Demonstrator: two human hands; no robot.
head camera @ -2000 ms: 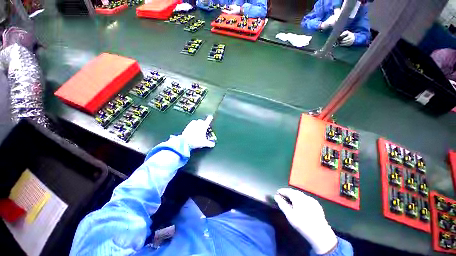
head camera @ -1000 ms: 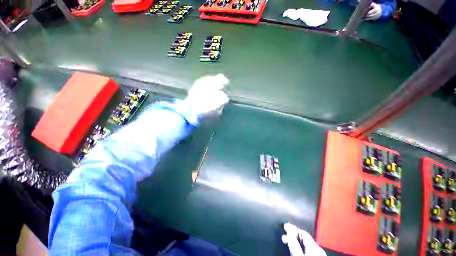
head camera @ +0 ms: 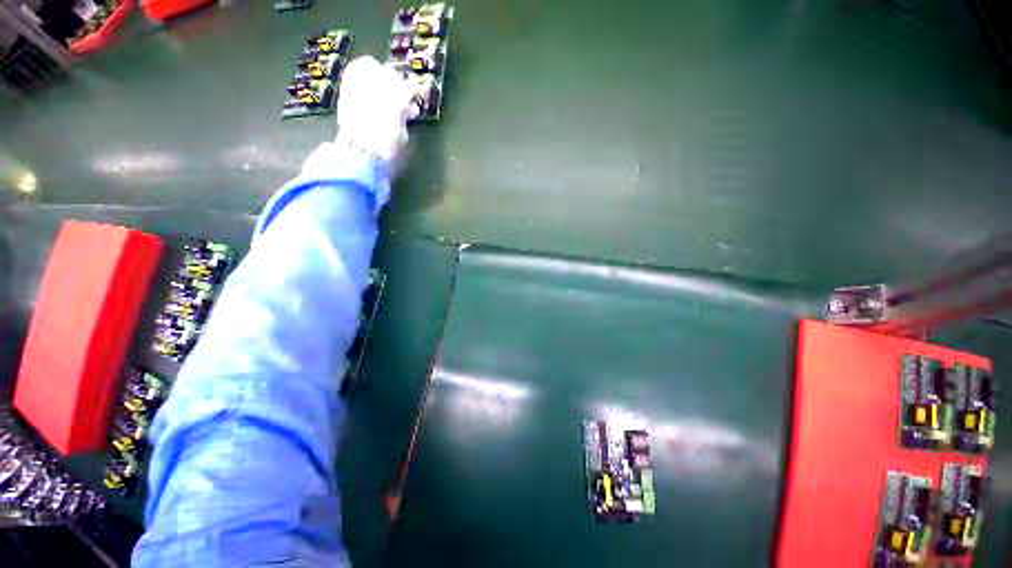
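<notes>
My left hand, in a white glove, reaches out to the far side of the bench. Its fingers are at the near end of a joined board strip; whether they grip it is hard to tell. A second joined board strip lies just left of the hand. A single circuit board lies loose on the green mat at lower centre. My right hand is out of the picture.
A red pad with several boards is at right, beside a metal bracket. Stacked red foam pads stand at left, next to more board strips, partly behind my sleeve. A silver duct is at lower left.
My left hand has let go of the single board, left on the mat, and moved forward to the far strips. My right hand has left the picture. The view has shifted forward.
</notes>
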